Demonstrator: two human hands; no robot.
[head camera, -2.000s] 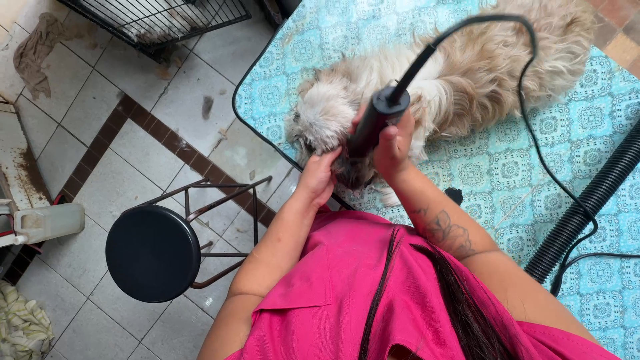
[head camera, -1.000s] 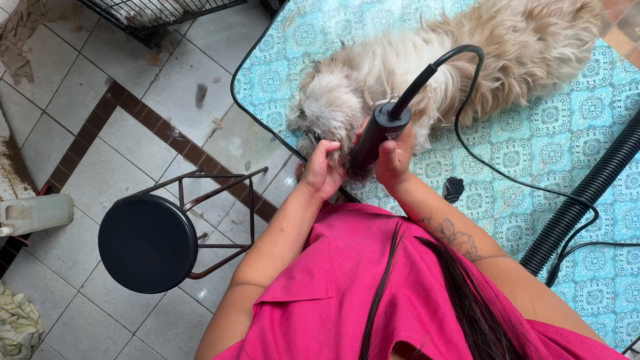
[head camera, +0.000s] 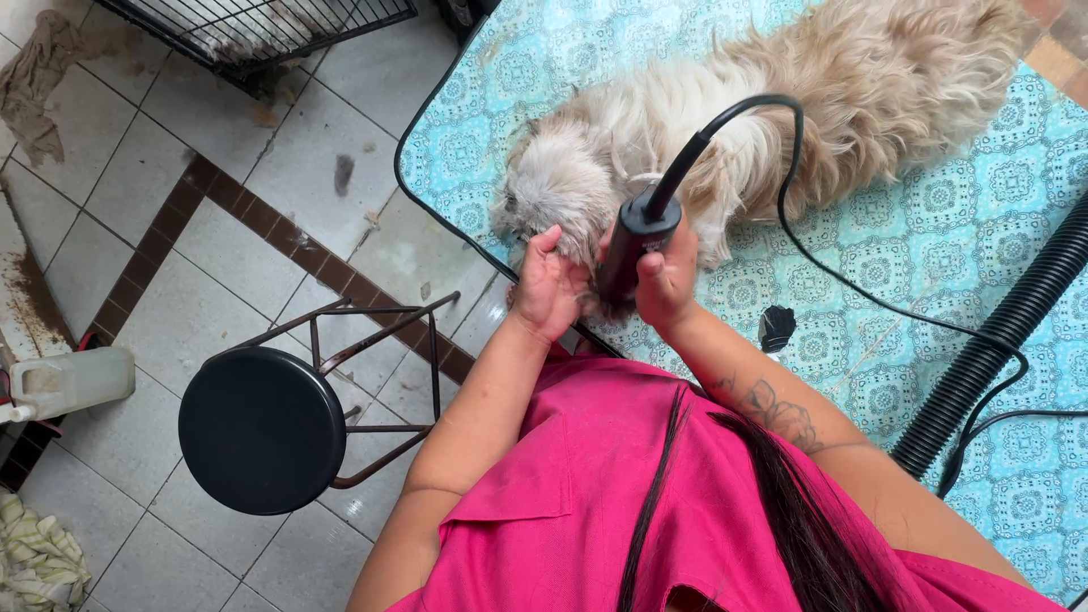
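Note:
A long-haired cream and tan dog (head camera: 765, 127) lies stretched over a table with a blue patterned cover (head camera: 884, 255), its head at the table's near left edge. My right hand (head camera: 667, 276) is closed around a corded black electric clipper (head camera: 637, 242), held upright with its cord on top. The clipper's lower end is at the fur below the dog's head, and its blade is hidden. My left hand (head camera: 551, 289) touches the fur at the dog's muzzle, thumb raised; whether its fingers grip the fur I cannot tell.
A black ribbed hose (head camera: 1003, 331) and the clipper's cord cross the table at right, near a small black object (head camera: 776, 328). On the tiled floor stand a round black stool (head camera: 262, 431), a plastic jug (head camera: 72, 380) and a wire cage (head camera: 280, 25). Cloths lie at left.
The clipper has tilted and moved slightly away from the dog's face since the earliest frame, in my right hand. My left hand stays by the muzzle, its thumb now more raised.

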